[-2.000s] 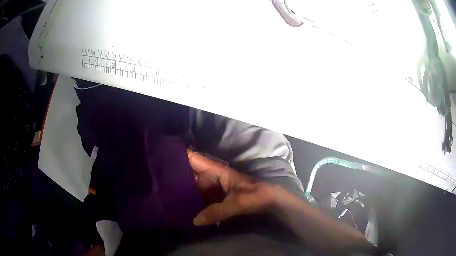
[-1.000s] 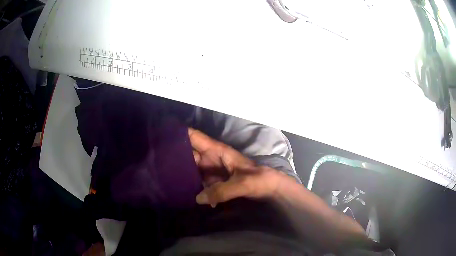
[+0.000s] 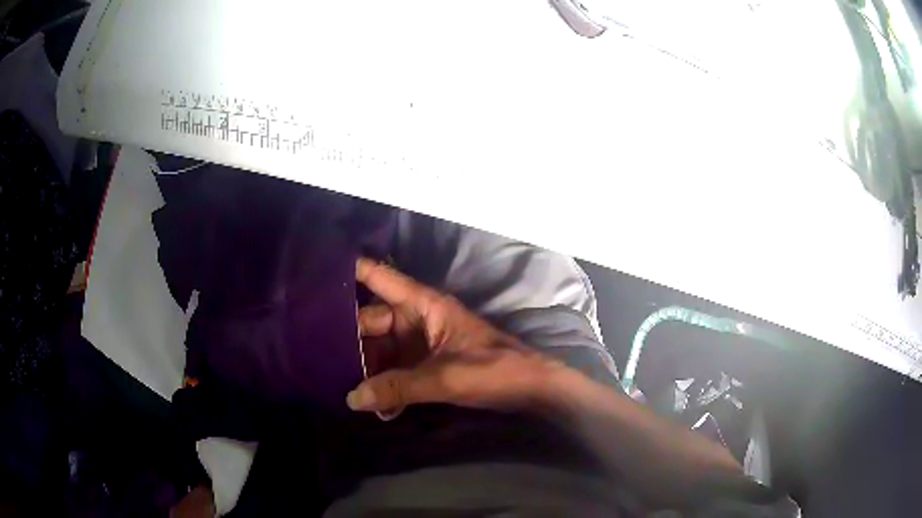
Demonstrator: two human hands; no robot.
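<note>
A dark purple fabric panel (image 3: 293, 314) lies over my lap, below the table's front edge. My right hand (image 3: 425, 349) reaches in from the lower right and holds the panel's right edge, thumb at the lower end and fingers at the upper part. A thin pale line runs along that edge between them. The panel's far left part merges into dark cloth. A small brown patch at the bottom left, cut off by the picture's edge, may be part of my left hand; it is too dark to tell.
The white table (image 3: 425, 132) with a printed ruler spans the top, partly overexposed. A curved tool (image 3: 580, 18) and a greenish, dark-tipped object (image 3: 882, 152) lie on it. White pieces (image 3: 126, 293) are at left, scraps (image 3: 713, 395) at lower right.
My right hand has moved slightly left with the panel's edge. A thin pale line now shows along that edge. The table and the things on it look nearly unchanged.
</note>
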